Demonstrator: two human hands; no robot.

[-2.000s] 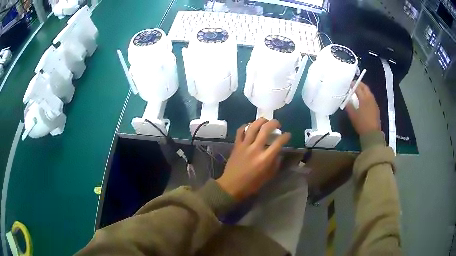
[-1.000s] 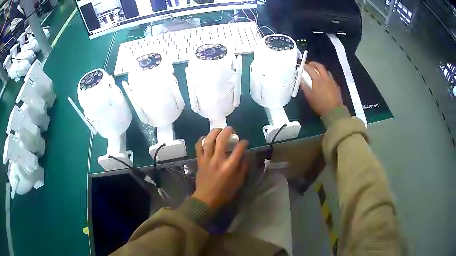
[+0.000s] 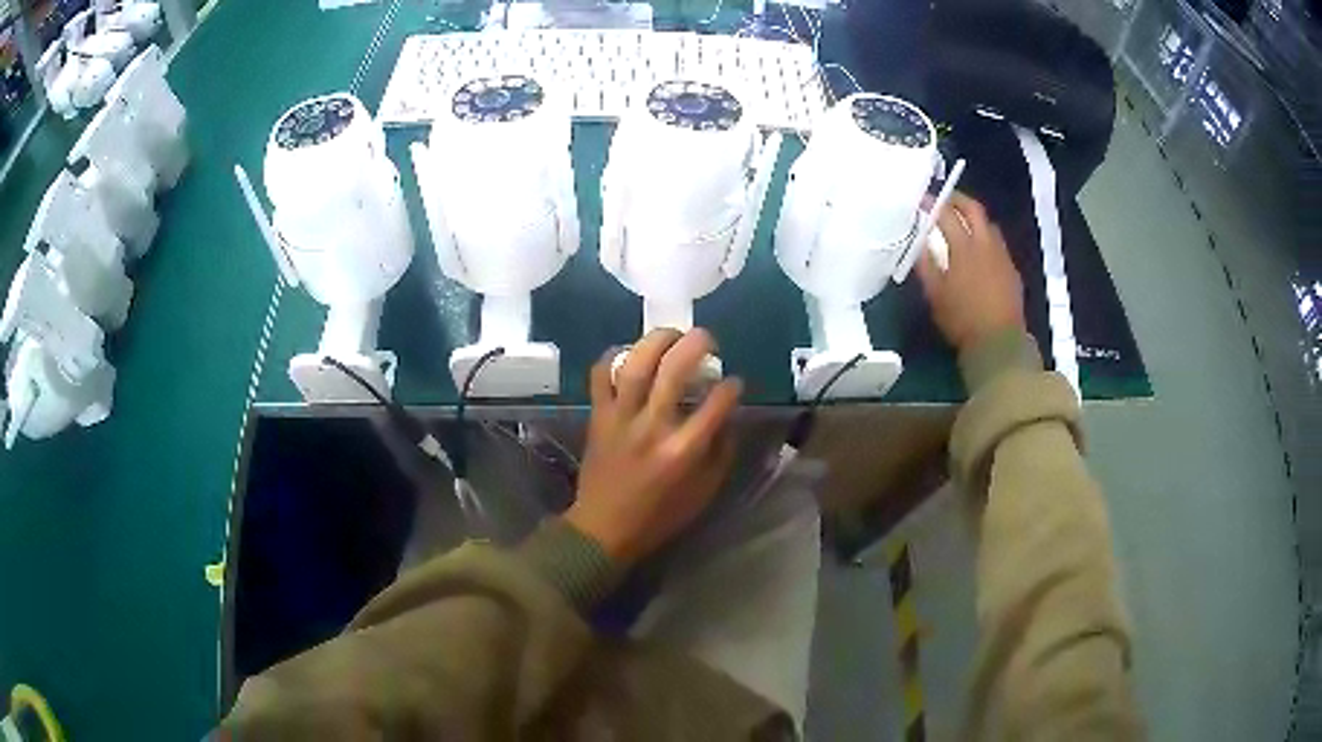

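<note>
Four white security cameras stand in a row near the bench's front edge: the first, second, third and fourth. Their dark lens faces point up and away. My left hand has its fingers over the foot of the third camera's mounting bracket; the fingertips partly hide the foot. My right hand rests on a white computer mouse, partly hidden behind the fourth camera's antenna. Black pigtail cables hang from the other three feet.
A white keyboard lies behind the cameras. More white cameras stand in a row at the left. A black device and a white strip are at the right. A yellow ring shows at lower left.
The view has shifted, and the monitor seen a second ago is out of the picture. Both hands keep the same places, left at the third camera's foot, right on the mouse.
</note>
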